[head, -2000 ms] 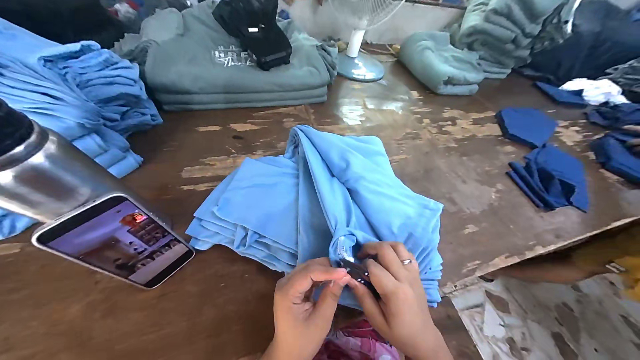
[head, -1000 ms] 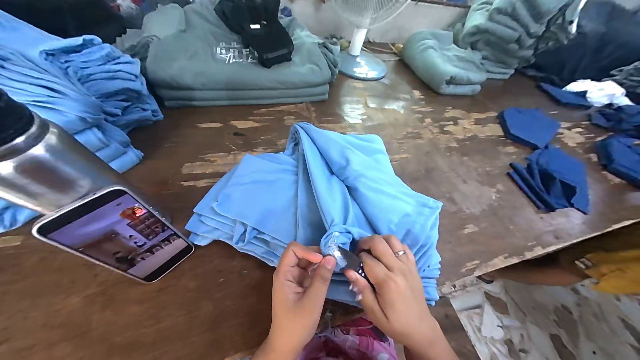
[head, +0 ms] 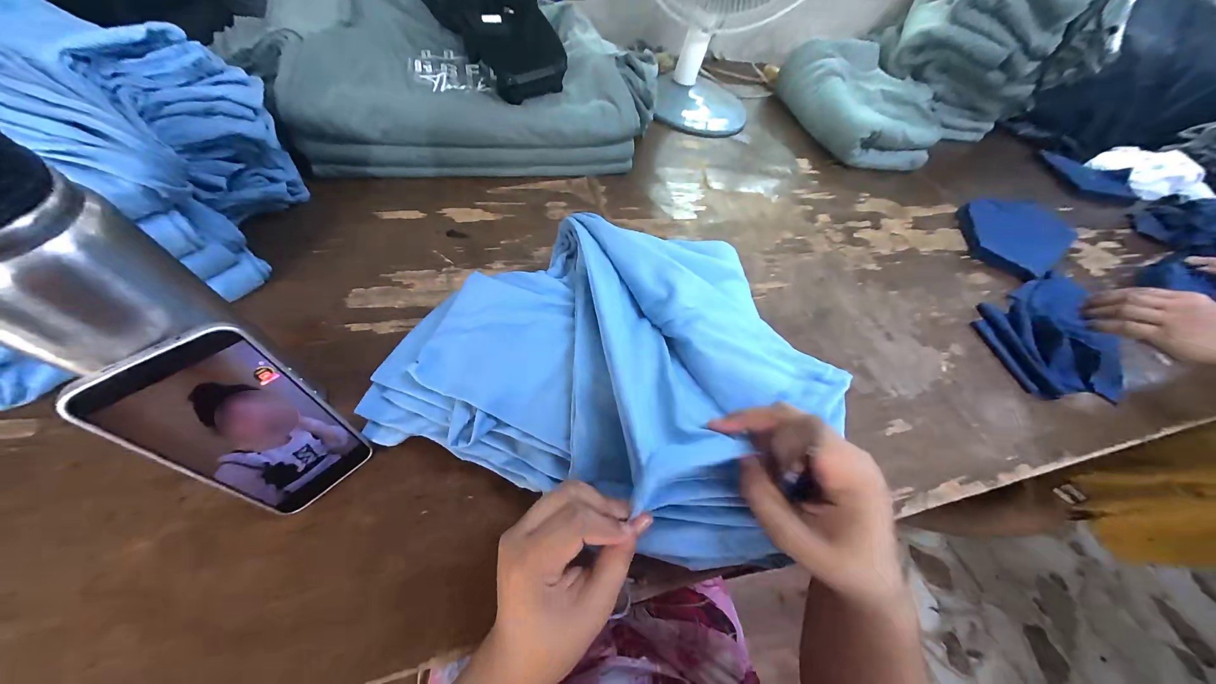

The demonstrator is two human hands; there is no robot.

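A stack of folded light-blue fabric pieces [head: 513, 332] lies on the wooden table in front of me. My left hand [head: 570, 560] pinches the near edge of the top piece between thumb and fingertips. Over the right part of the same piece is my right hand [head: 817, 494], with thumb and forefinger at a raised bit of the cloth. A small dark object [head: 798, 483], partly hidden and blurred, sits within the right hand's curled fingers; what it is I cannot tell from this frame.
A phone [head: 223, 418] leans on a steel bottle [head: 114, 275] at the left. Behind are blue fabric [head: 190, 123], grey-green garments [head: 456, 114] and a fan [head: 701, 100]. At right, another person's hand [head: 1154, 318] touches navy pieces [head: 1054, 342], near the table edge [head: 1045, 463].
My hands, close together at a bunched bit of cloth before, have moved apart, and the cloth between them is spread out. Another person's hand has appeared at the navy pieces.
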